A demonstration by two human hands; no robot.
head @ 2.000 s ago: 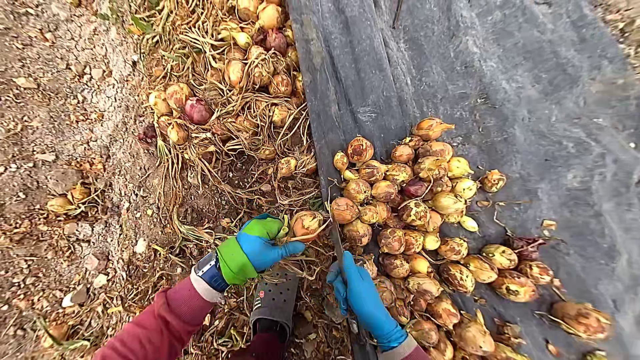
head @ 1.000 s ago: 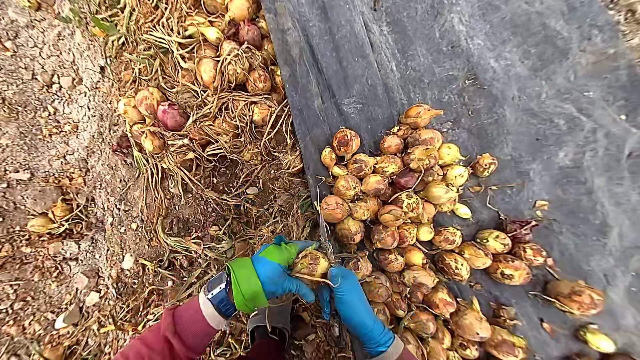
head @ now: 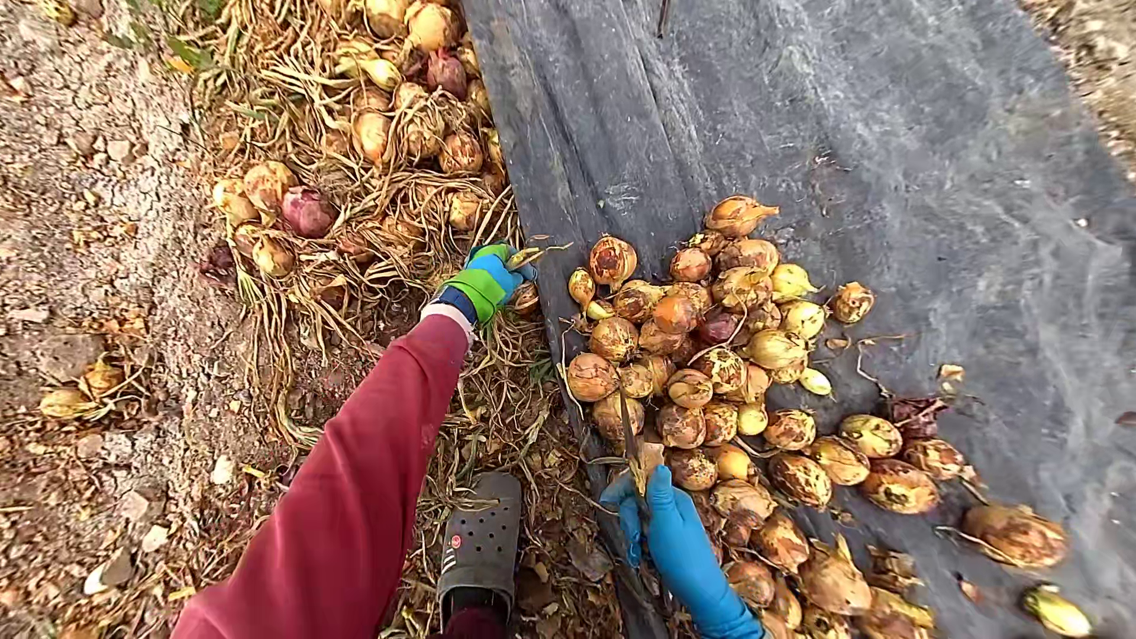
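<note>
My left hand [head: 493, 277], in a blue glove with a green band, reaches out at the sheet's left edge, its fingers closed on dry onion leaves [head: 532, 255]. My right hand [head: 670, 532], in a blue glove, grips a knife at lower centre; the thin dark knife blade [head: 628, 426] points up over the onions, with a piece of dry skin or stalk [head: 650, 461] beside it. A pile of brown and yellow onions [head: 688, 388] lies on the black ground sheet [head: 843, 133] just above and right of my right hand.
Onions with long dry tops [head: 373, 138] lie on the soil at upper left, among them a red onion [head: 308, 211]. My shoe, a grey clog [head: 484, 537], stands at bottom centre. Loose onions lie at the sheet's lower right.
My left hand has moved up and away from my right hand; a second ago both were together around an onion at lower centre. That onion is no longer between them.
</note>
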